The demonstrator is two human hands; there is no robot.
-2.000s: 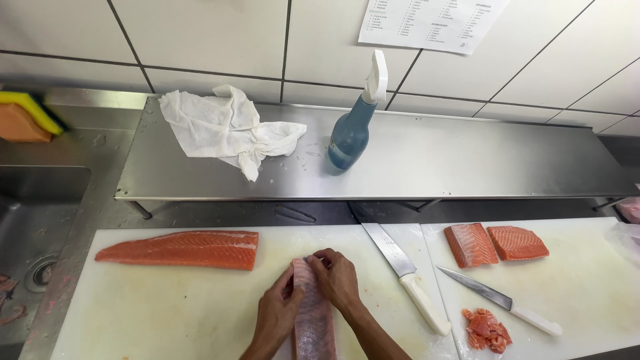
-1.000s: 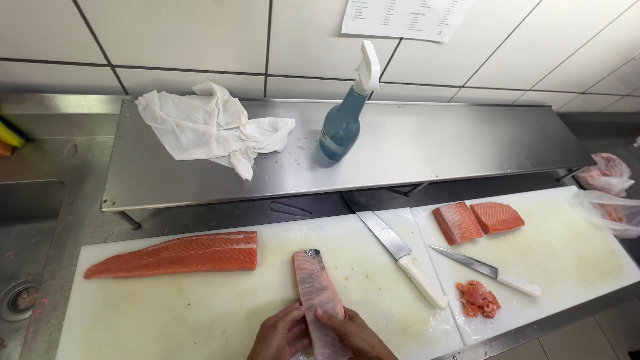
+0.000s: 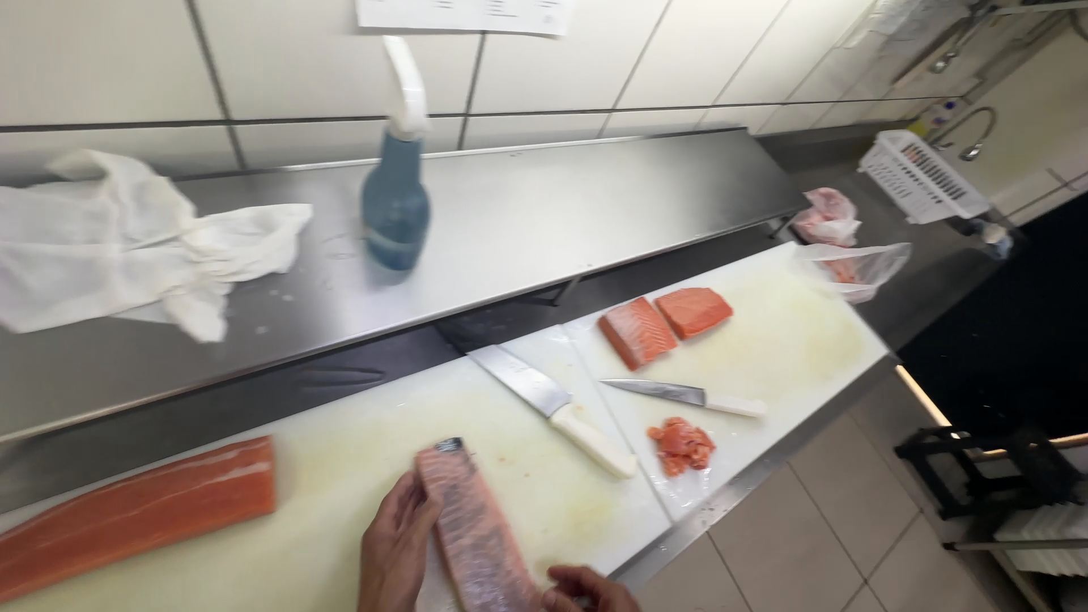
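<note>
A long piece of salmon fillet [image 3: 480, 531] lies on the white cutting board [image 3: 340, 476], pale silvery side up, with a dark patch at its far end. My left hand [image 3: 399, 535] rests against its left edge, fingers together along the side. At the near right edge, my right hand [image 3: 586, 591] touches the fish with curled fingers, partly cut off by the frame. Another orange salmon fillet [image 3: 161, 510] lies at the left. A large white-handled knife [image 3: 552, 408] and a smaller knife [image 3: 688, 395] lie to the right, near two salmon blocks [image 3: 637, 331] and a small heap of salmon scraps [image 3: 682, 446].
Behind the boards stands a raised steel shelf [image 3: 544, 212] with a blue spray bottle [image 3: 397, 200] and a crumpled white cloth [image 3: 136, 246]. Plastic bags [image 3: 858, 268] lie at the right board's far end. Beyond are a white plastic basket [image 3: 922, 174] and a faucet [image 3: 977, 136].
The view has swung to the right. My hands have moved apart: both were at the fillet's far end two seconds ago, and now the right one is at its near part.
</note>
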